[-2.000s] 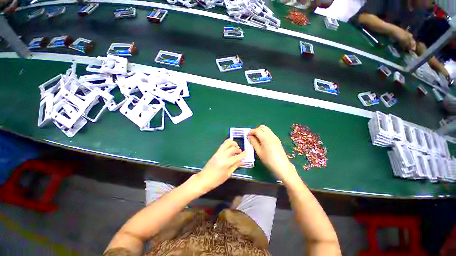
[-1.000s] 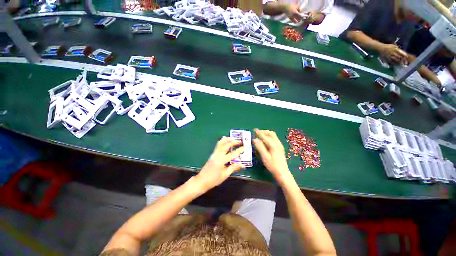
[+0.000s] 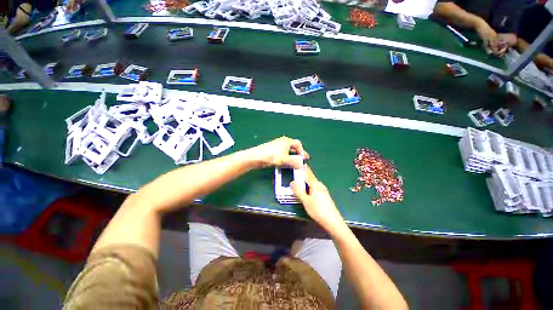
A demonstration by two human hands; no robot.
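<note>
A short stack of white plastic frames (image 3: 287,197) lies on the green bench in front of my body. My left hand (image 3: 285,151) is bent over the far end of the stack, its fingertips close together there. My right hand (image 3: 312,192) is at the stack's right side, with fingers against its edge. The fingers hide the far right corner, so whether either hand holds a small part cannot be seen. A loose heap of copper-coloured parts (image 3: 379,174) lies to the right of my right hand.
A jumbled pile of white frames (image 3: 176,124) lies at left. Neat frame stacks (image 3: 509,157) stand at far right. Beyond a pale rail (image 3: 339,114), the dark belt carries part-assembled units (image 3: 344,97). Another person's hands (image 3: 498,43) are at the opposite bench. Red stools (image 3: 57,227) stand below.
My left hand has moved from the stack's left side to its far end, the forearm now lying across the bench. My right hand has come in against the stack. The view has shifted slightly.
</note>
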